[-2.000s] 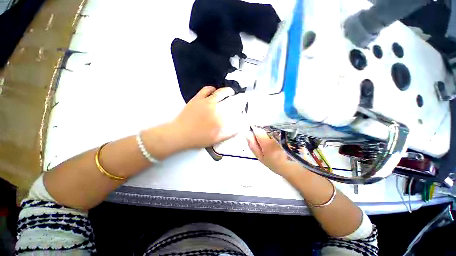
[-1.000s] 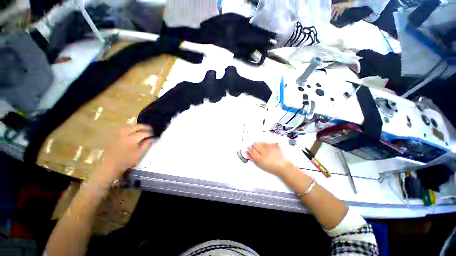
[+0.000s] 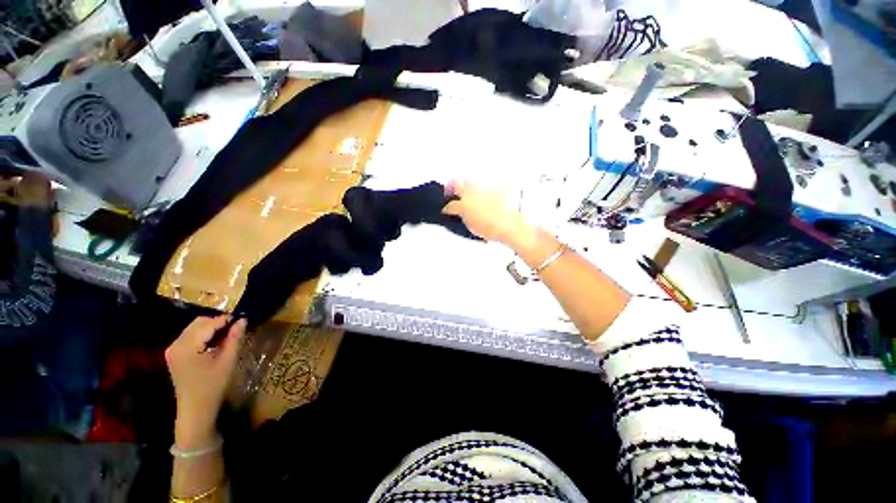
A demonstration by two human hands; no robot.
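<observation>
A black fabric strip [image 3: 339, 241] stretches between my two hands, rumpled along its middle, over the cardboard and the white table top. My left hand [image 3: 204, 352] pinches its near left end at the table's front edge. My right hand [image 3: 484, 211] holds its other end over the white top, left of the needle area. The sewing machine head [image 3: 653, 138] stands to the right, with no fabric seen under the needle.
A long black strip [image 3: 246, 162] lies across the cardboard [image 3: 280, 211], reaching a black cloth pile [image 3: 501, 49] at the back. Snips [image 3: 668, 285] and a thin grey tool [image 3: 729, 295] lie at right. A dark red box [image 3: 717, 221] is strapped to the machine. Another grey machine part [image 3: 98, 128] stands at left.
The black strip has left the machine, crossed the white top and moved left and towards me. Both hands now hold it. My right hand has moved up and left from the table near the needle.
</observation>
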